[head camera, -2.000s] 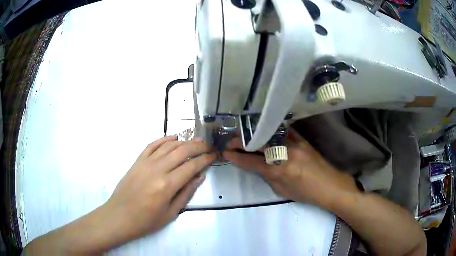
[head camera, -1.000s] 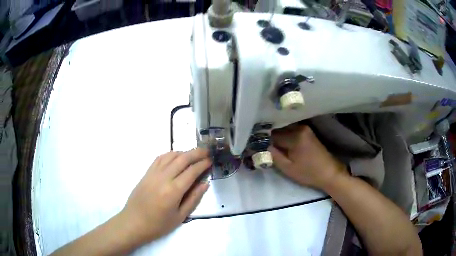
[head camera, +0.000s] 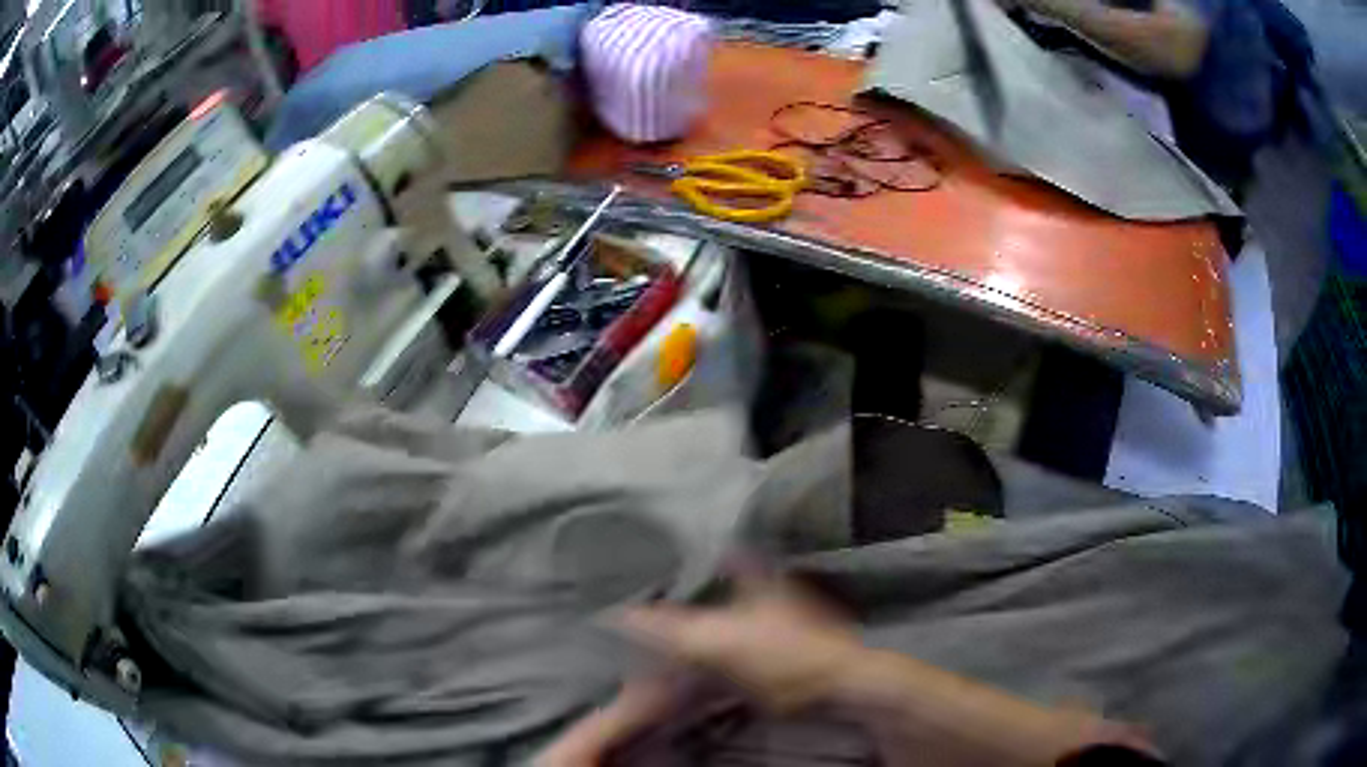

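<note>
A large grey-brown garment (head camera: 450,629) lies in loose folds across the front, from the sewing machine (head camera: 210,345) at the left to the right edge. It has a darker brown band (head camera: 922,480) with a small yellow-green patch. My right hand (head camera: 765,644) is blurred, over the garment at the lower middle. My left hand (head camera: 615,727) is blurred, low beside it and partly cut off by the bottom edge. I cannot tell whether either hand grips the cloth. The needle area is not visible.
A tool tray (head camera: 577,322) stands beyond the garment. The orange table (head camera: 1034,247) holds yellow-handled scissors (head camera: 742,183), dark cord, a pink-striped bundle (head camera: 646,72) and grey cloth (head camera: 1034,113). Another person's arm (head camera: 1124,30) is at the top right.
The view has swung right, away from the needle area. Both hands have left the presser foot and are now over the garment, which lies spread across the front.
</note>
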